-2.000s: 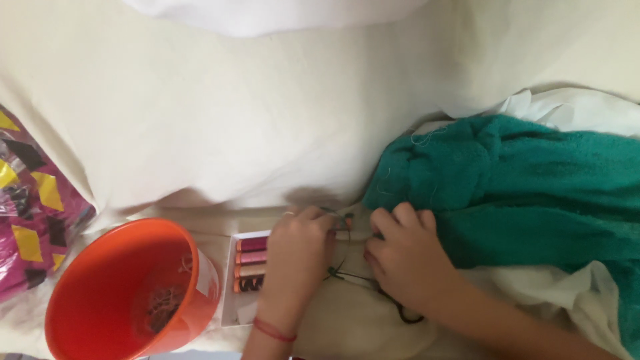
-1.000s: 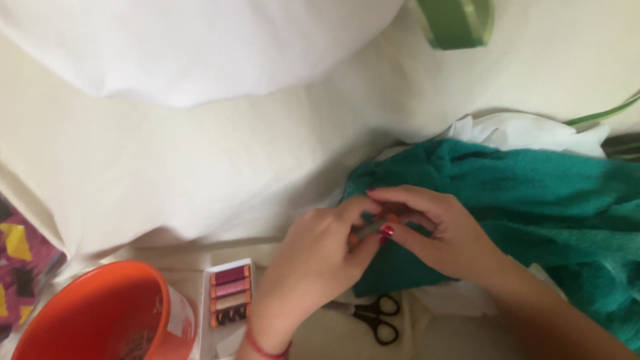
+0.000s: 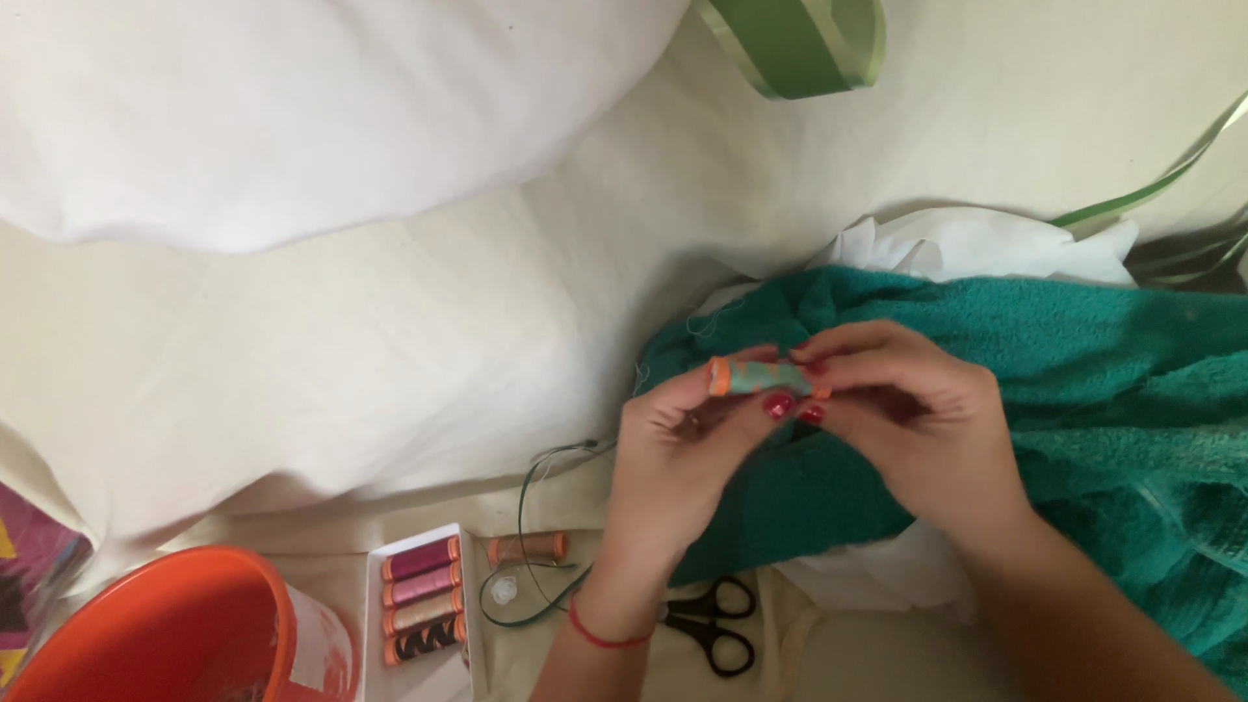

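Both hands meet over the green terry towel (image 3: 936,429). Between my left hand (image 3: 673,448) and my right hand (image 3: 907,419) lies a spool of light green thread (image 3: 765,378) with orange ends, pinched by the thumbs and fingers of both. Below my left wrist, scissors with black handles (image 3: 717,624) lie on the cloth. A white tray (image 3: 417,539) to the left holds several thread spools, among them a purple one (image 3: 421,559) and a black one (image 3: 426,640). A brown spool (image 3: 527,548) rests just outside it, near a looped dark green cord (image 3: 524,497).
An orange bucket (image 3: 224,575) stands at the lower left. A white cloth bulge (image 3: 292,107) fills the upper left, and a green ribbon (image 3: 804,44) is at the top. White fabric (image 3: 975,244) shows behind the towel.
My hands, lower and apart near the scissors at first, have come together over the towel around a spool. The scissors, near my right hand two seconds ago, now lie released.
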